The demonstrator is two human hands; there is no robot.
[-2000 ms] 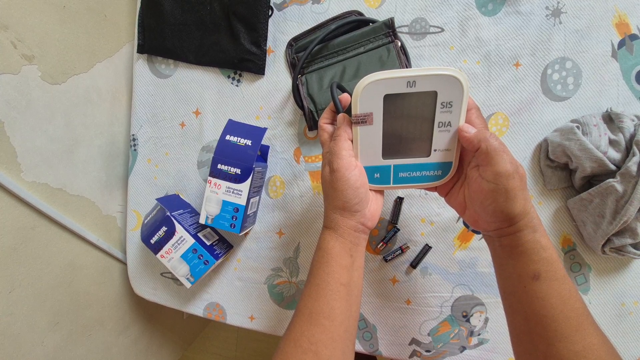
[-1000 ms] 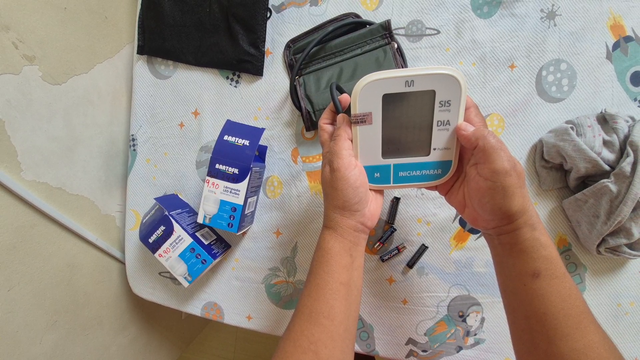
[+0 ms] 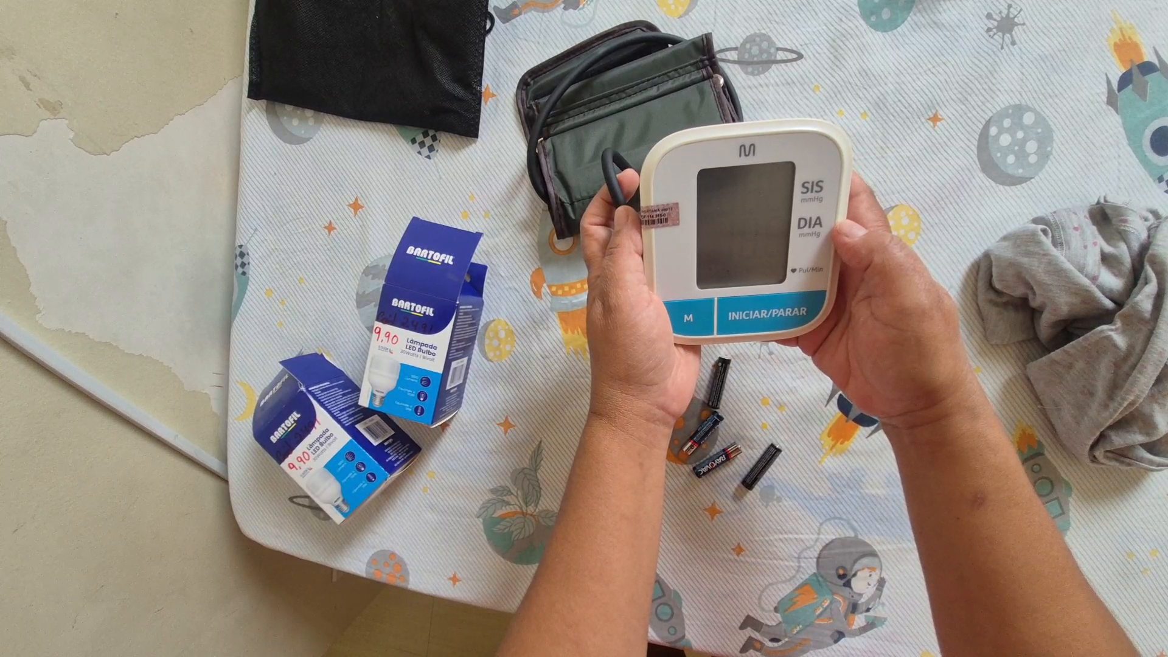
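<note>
A white blood pressure monitor (image 3: 745,228) with a blank grey display and blue buttons is held face up between both hands. My left hand (image 3: 630,310) grips its left edge, fingertips by the black air tube (image 3: 617,173). On the right edge and lower corner, my right hand (image 3: 890,310) closes with the thumb at the side. Behind the monitor lies a folded dark green arm cuff (image 3: 620,119), partly covered by it. Several cylindrical batteries (image 3: 716,447) lie loose on the cloth below the monitor, between my forearms.
Two blue and white LED bulb boxes (image 3: 424,319) (image 3: 333,447) with raised flaps are at the left. A black fabric pouch (image 3: 370,59) lies at the upper left, a crumpled grey cloth (image 3: 1086,328) at the right. The space-print tablecloth (image 3: 383,511) ends at the left and front.
</note>
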